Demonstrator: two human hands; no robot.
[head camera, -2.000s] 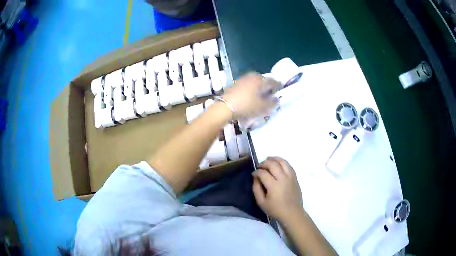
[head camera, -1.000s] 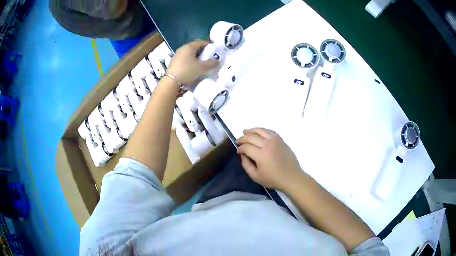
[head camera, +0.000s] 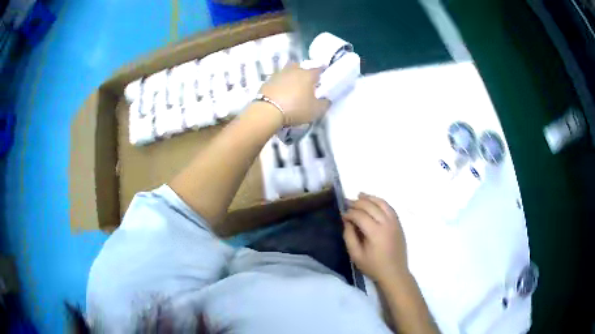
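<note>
My left hand (head camera: 293, 94), with a bracelet at its wrist, is closed around white handheld fans (head camera: 339, 75) at the bench's left edge, beside the carton. One fan head sticks up beyond the fingers and another shows below the hand; the exact number held is hidden. My right hand (head camera: 378, 238) rests loosely curled on the near edge of the white work sheet (head camera: 417, 235), with nothing visible in it. Two fans (head camera: 462, 139) lie side by side on the sheet, and another fan (head camera: 527, 280) lies at its lower right. The view is blurred.
The open brown carton (head camera: 107, 163) at the left holds a long row of packed white fans (head camera: 173, 107) and a shorter group near the bench. A single fan (head camera: 565, 130) lies on the green conveyor at the right. Blue floor surrounds the carton.
My left hand has closed on the fans at the sheet's upper left and lifted them towards the carton side. My right hand stays at the bench edge. The camera view has turned.
</note>
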